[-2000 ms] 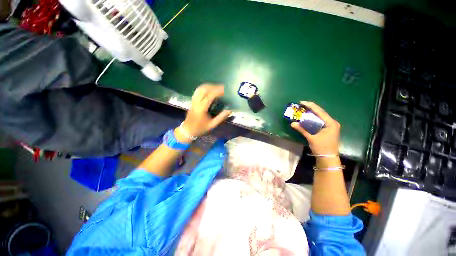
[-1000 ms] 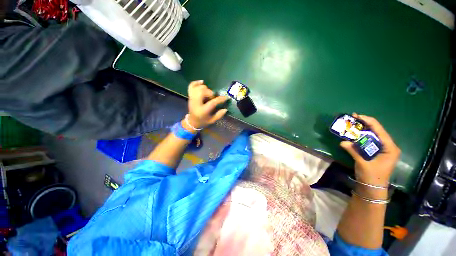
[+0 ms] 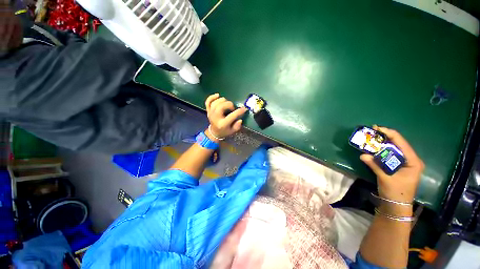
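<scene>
An open watch case assembly (image 3: pixel 256 103) lies on the green bench near its front edge, its white and gold inside facing up. Its black display module (image 3: pixel 263 119) is folded out below it. My left hand (image 3: pixel 226 118) is just left of it, fingers partly curled and apart, the index fingertip at the case edge; I see nothing held. My right hand (image 3: pixel 401 163) grips a second open assembly by its display side. Its case (image 3: pixel 367 140) shows white and orange-gold parts, and its display back (image 3: pixel 390 159) shows a green patch and a square code label.
A white fan (image 3: pixel 158 34) stands at the bench's upper left. A person's grey-clothed legs (image 3: pixel 68 94) are at left. A small bluish clear piece (image 3: pixel 438 95) lies on the green bench (image 3: pixel 337 68) at right. Black trays (image 3: pixel 468 194) are at the right edge.
The view has shifted, so the bench unit and fan appear slightly lower and further right than a second ago. My left index finger is now at the bench unit. My right hand still holds its assembly.
</scene>
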